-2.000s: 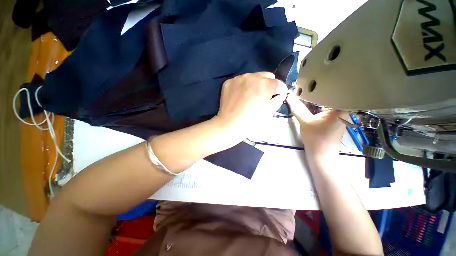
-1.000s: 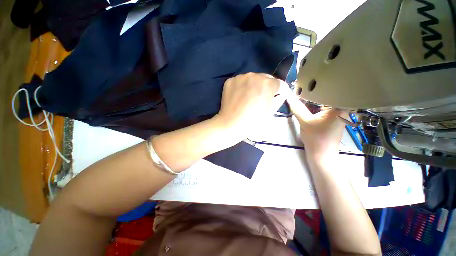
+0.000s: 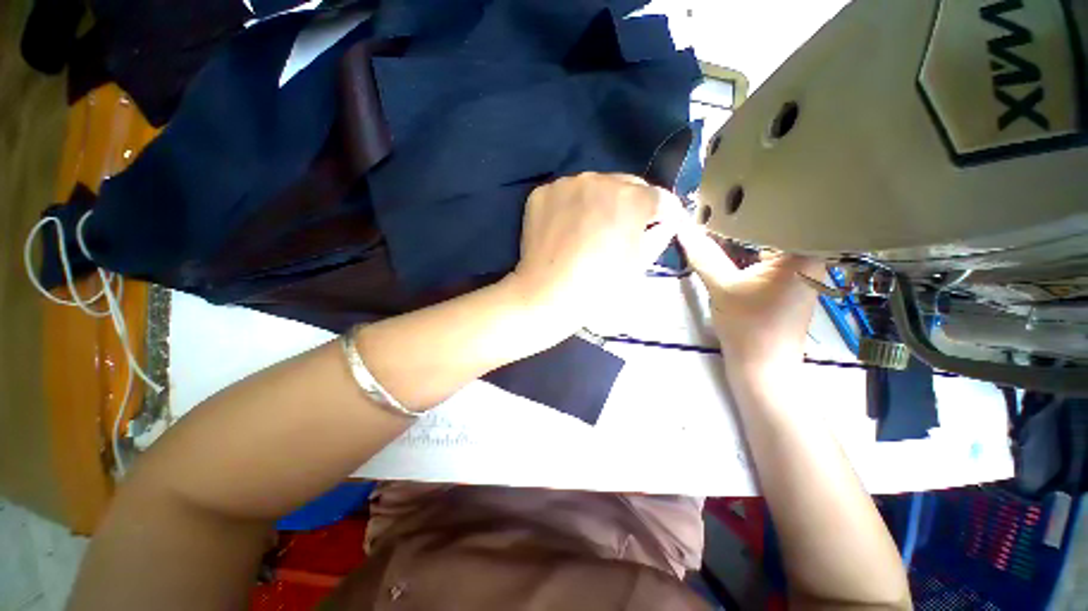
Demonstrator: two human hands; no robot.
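Observation:
My left hand (image 3: pixel 591 245) is closed at the machine's needle area, gripping a dark cut piece (image 3: pixel 558 380) whose lower end shows below the wrist on the white table. My right hand (image 3: pixel 764 304) meets it there, fingertips touching near the needle; what its fingers hold is hidden. The sewing machine head (image 3: pixel 859 143) covers the needle and presser foot. A heap of dark navy pieces (image 3: pixel 477 143) lies left of and behind my left hand. A small dark curved piece (image 3: pixel 672 161) stands up beside the fingertips.
Blue-handled snips (image 3: pixel 845 320) lie right of my right hand, near a stack of dark strips (image 3: pixel 904 403). A white cord (image 3: pixel 105 292) loops over the orange-brown wood edge (image 3: pixel 90 418) at left. Blue crate (image 3: pixel 990 549) below right.
Both hands stay together at the needle area with almost no movement. The whole view has shifted very slightly to the left.

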